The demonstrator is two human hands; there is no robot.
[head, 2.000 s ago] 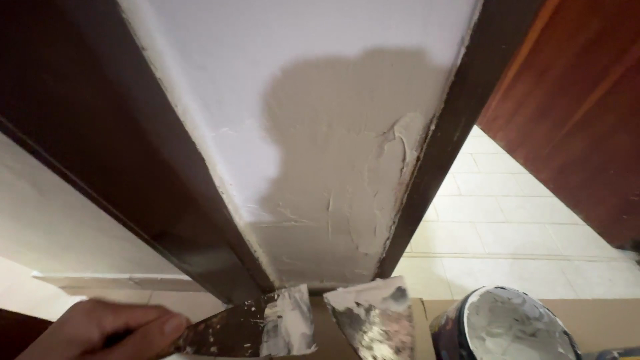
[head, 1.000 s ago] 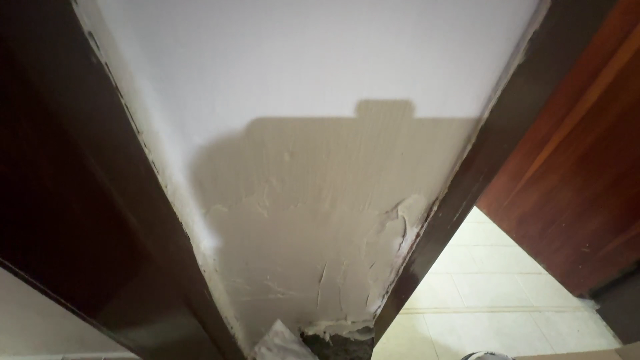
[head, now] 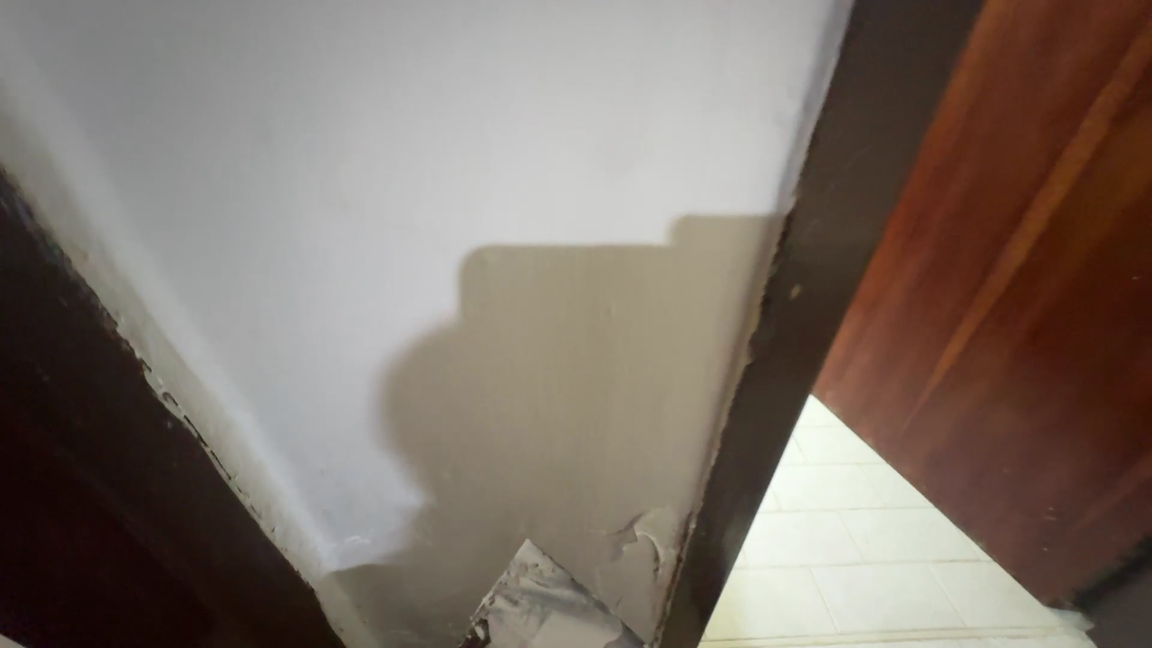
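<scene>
Neither of my hands shows in the head view. A putty knife's blade [head: 549,601], coated with pale filler, rises from the bottom edge in front of the lower wall; its handle and whatever holds it are out of frame. Behind it stands a narrow white wall [head: 432,162], its lower right part in shadow. A raised, uneven patch of filler [head: 652,549] lies on the wall just right of the blade, near the dark frame. Whether the blade touches the wall, I cannot tell.
Dark door frames border the wall on the left [head: 108,486] and right [head: 810,252], with rough, chipped edges along the joints. At the right is a reddish-brown wooden door [head: 1017,315], and below it a pale tiled floor [head: 864,549].
A hand with one putty knife and another filler-coated blade beside it, both seen two seconds ago, have left view, as has the filler tub; one coated blade shows now. The view has shifted up the wall.
</scene>
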